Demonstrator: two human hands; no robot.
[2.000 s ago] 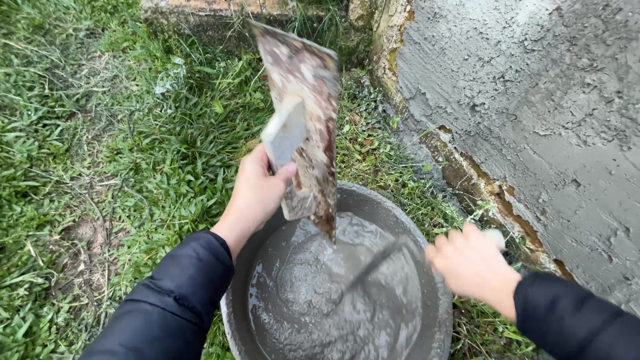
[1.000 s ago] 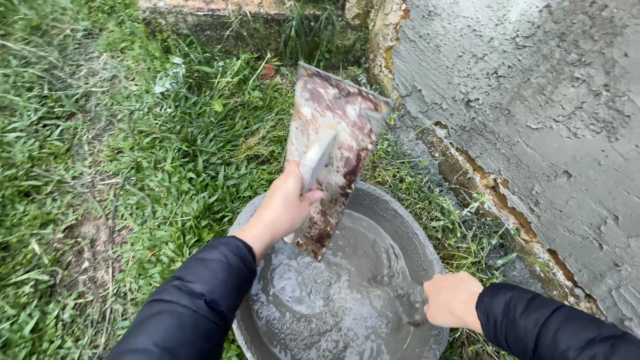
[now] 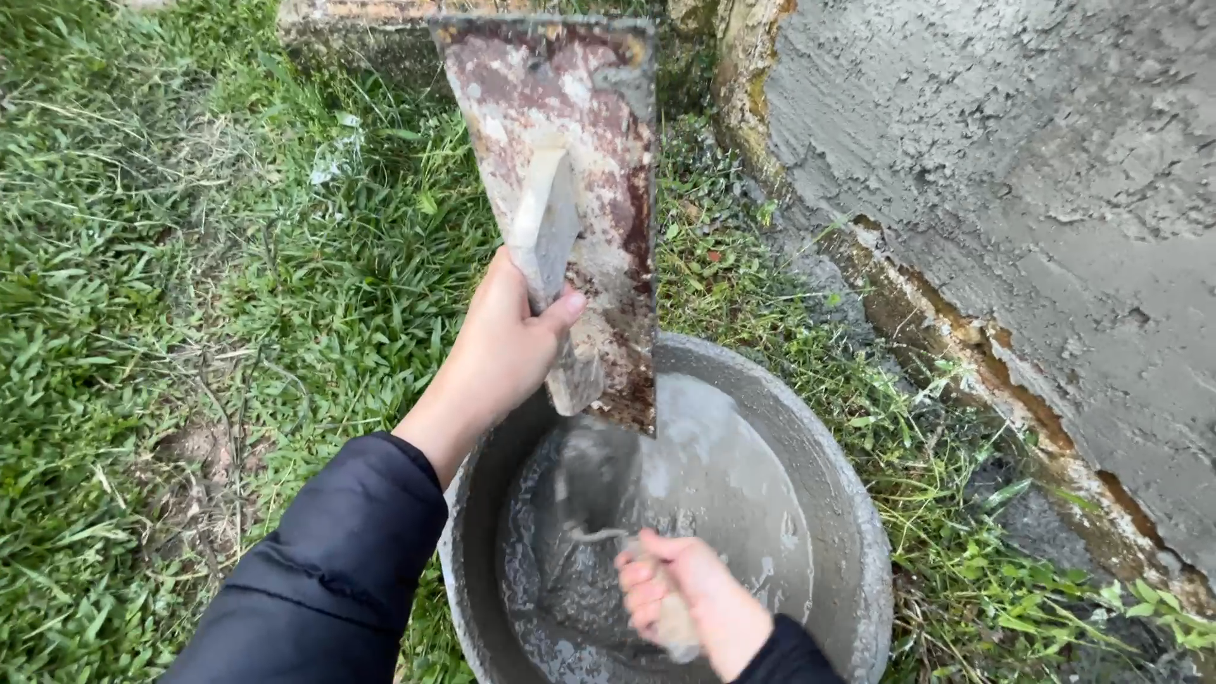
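My left hand grips the pale handle of a rectangular plasterer's hawk or float, its handle side facing me. That board is stained reddish brown and white, and it is held up over the far rim of a round tub. Wet grey mortar lies in the tub. Low over the mortar, my right hand is closed around the light handle of a trowel. The trowel's blade is blurred and sits below the board's lower edge, at the mortar; whether it carries any mortar I cannot tell.
On the right rises a wall coated in rough grey plaster, with a broken, exposed lower edge. Grass surrounds the tub. A low masonry ledge runs along the far side. A scrap of clear plastic lies in the grass.
My right hand with the trowel has moved left from the tub's right side, inward over the mortar. The board in my left hand has turned more upright in view.
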